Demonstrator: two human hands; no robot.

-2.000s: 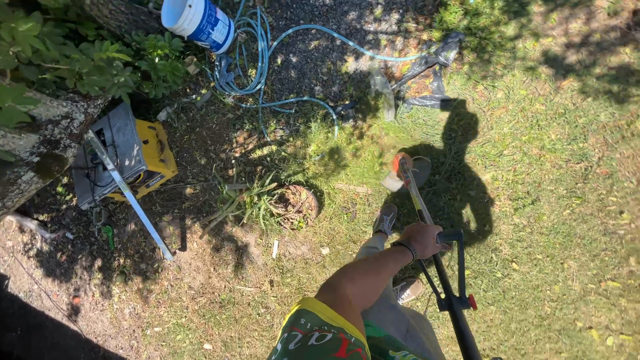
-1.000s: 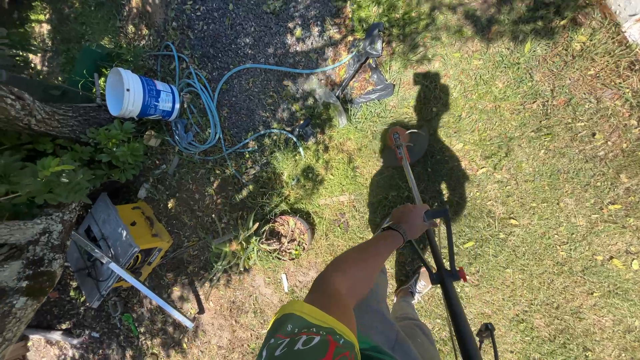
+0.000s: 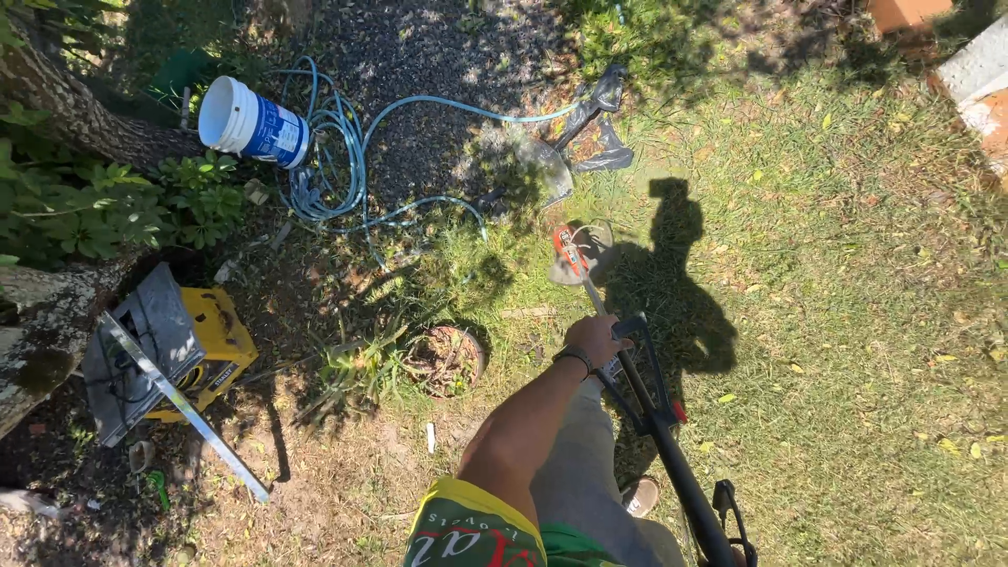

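My left hand (image 3: 596,339), with a dark band at its wrist, is closed around the shaft of a string trimmer (image 3: 675,457), beside its black loop handle. The trimmer's orange head and round guard (image 3: 581,252) are low over the grass, right of a round plant pot (image 3: 445,361) and below black plastic sheeting (image 3: 606,146). Only a sliver of my right hand (image 3: 726,558) shows at the bottom edge, by the trimmer's rear grip; its fingers are hidden. One shoe (image 3: 642,496) shows beside the shaft.
A light blue hose (image 3: 358,169) lies coiled by a tipped white and blue bucket (image 3: 256,124). Under the tree at left, a yellow Stanley machine (image 3: 213,354) has a grey sheet and a metal bar (image 3: 185,409) against it. A masonry block (image 3: 980,71) stands at upper right.
The trimmer head has swung right, then back left toward the pot and the plastic sheeting. My left hand has kept its hold on the shaft throughout.
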